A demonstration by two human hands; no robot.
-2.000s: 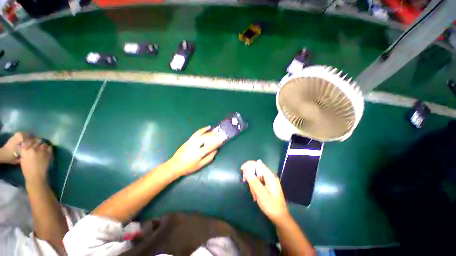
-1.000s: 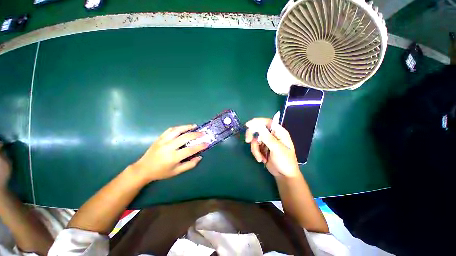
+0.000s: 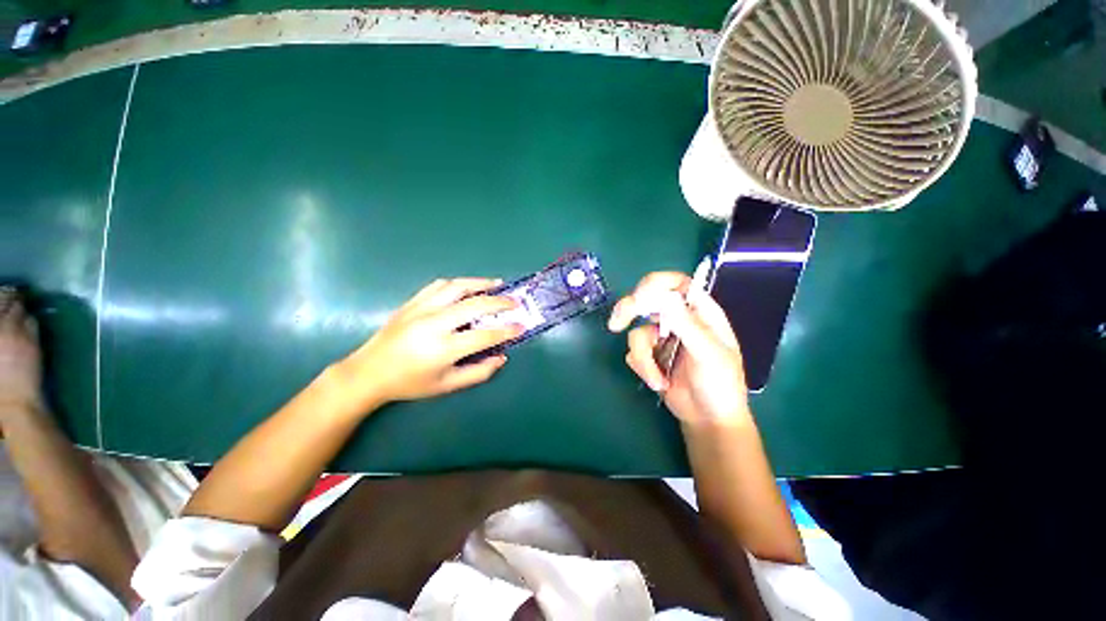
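Note:
The phone unit [image 3: 560, 291] is a dark bar lying tilted on the green tabletop, with a round white disc near its upper right end and a pale label patch under my left fingers. My left hand [image 3: 433, 342] lies over its lower left end and holds it. My right hand [image 3: 687, 346] is just right of the unit, off the table, with its fingers curled around a small white pen-like tool [image 3: 700, 279]. A thin dark part shows below those fingers. The tool's tip is not clear.
A black smartphone [image 3: 760, 291] lies right of my right hand. A white desk fan [image 3: 837, 109] stands behind it. A pale rail [image 3: 364, 27] crosses the far side, with waiting units [image 3: 1028, 155] beyond. A neighbour's hand [image 3: 17, 352] is at the left edge.
The view has tilted down since the oldest frame. My right hand has come up beside the smartphone's left edge and turned, with the white tool now showing. My left hand stays on the unit.

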